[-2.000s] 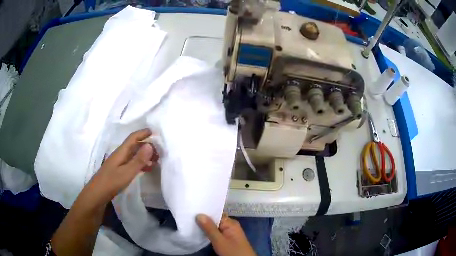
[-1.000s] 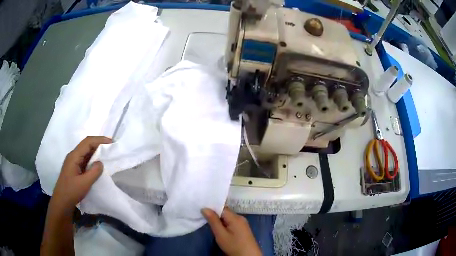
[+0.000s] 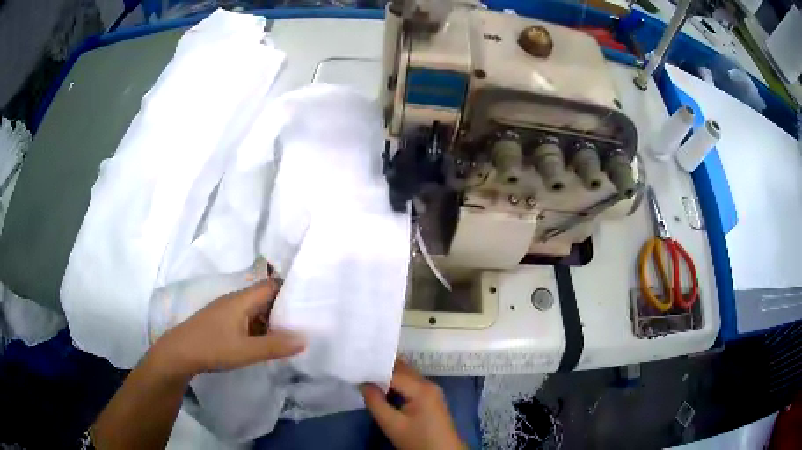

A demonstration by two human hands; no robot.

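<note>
A white fabric piece [image 3: 347, 255] lies left of the overlock machine [image 3: 528, 97], its right edge running up to the dark presser foot area [image 3: 415, 167]. My right hand [image 3: 411, 406] pinches the lower right corner of the fabric at the table's front edge. My left hand [image 3: 230, 330] lies at the fabric's lower left edge, fingers partly behind the cloth; whether it grips is unclear. A thin white trimmed strip [image 3: 431, 259] hangs below the foot. The needle itself is hidden.
A long stack of white cut panels [image 3: 149, 202] lies at left over the green surface [image 3: 66, 167]. Orange and red scissors [image 3: 666, 272] lie over a small metal tray at right, below two white thread cones [image 3: 697, 145]. A black strap [image 3: 570, 321] crosses the table edge.
My left hand has moved right from the loose cloth at left to the edge of the piece by the foot. My right hand still holds the lower corner. The loose cloth is more bunched.
</note>
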